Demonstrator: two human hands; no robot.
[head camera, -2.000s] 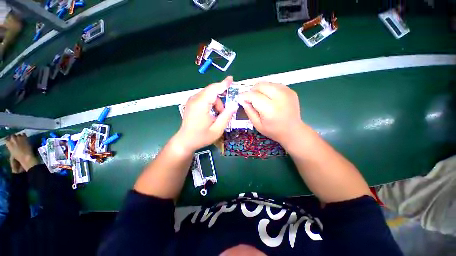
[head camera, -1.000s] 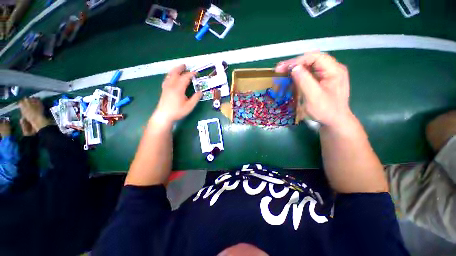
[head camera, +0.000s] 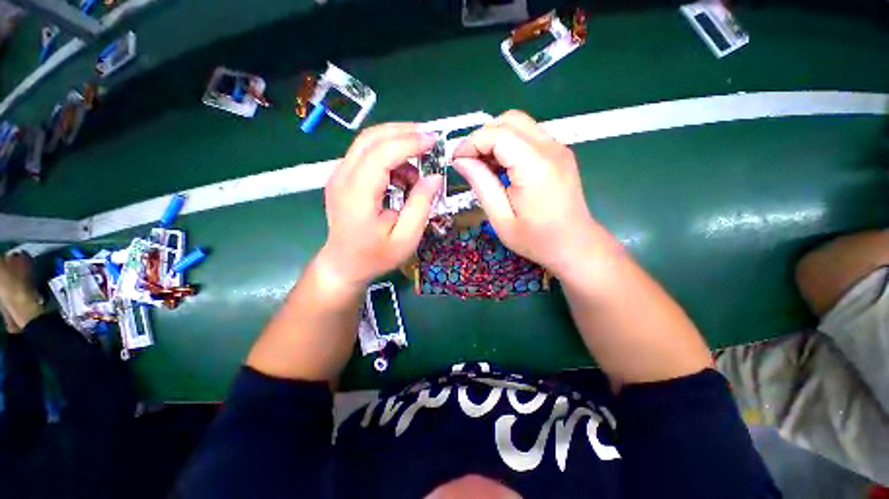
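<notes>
My left hand (head camera: 375, 200) holds a white housing (head camera: 468, 122) over the carton's back edge, thumb and fingers on the end with the green circuit board (head camera: 435, 156). My right hand (head camera: 531, 190) is pinched at the board's right edge. A bit of a blue part (head camera: 504, 179) shows beside its fingers; its leads are too small to make out. The open carton (head camera: 414, 278) below my hands holds massed blue-grey components with red wires (head camera: 483, 268). Another white housing (head camera: 383, 317) with a small round part (head camera: 380, 364) lies left of the carton.
A white rail (head camera: 682, 115) separates the bench from the green belt (head camera: 419, 58), where spaced units lie. A heap of part-built units (head camera: 127, 283) lies left, near another person's hand (head camera: 18, 290). Another person's forearm and light-coloured clothing (head camera: 809, 390) are at right.
My right hand has come from over the carton to the housing, carrying something blue. My left hand has taken up the housing from beside the carton. Belt units have shifted left.
</notes>
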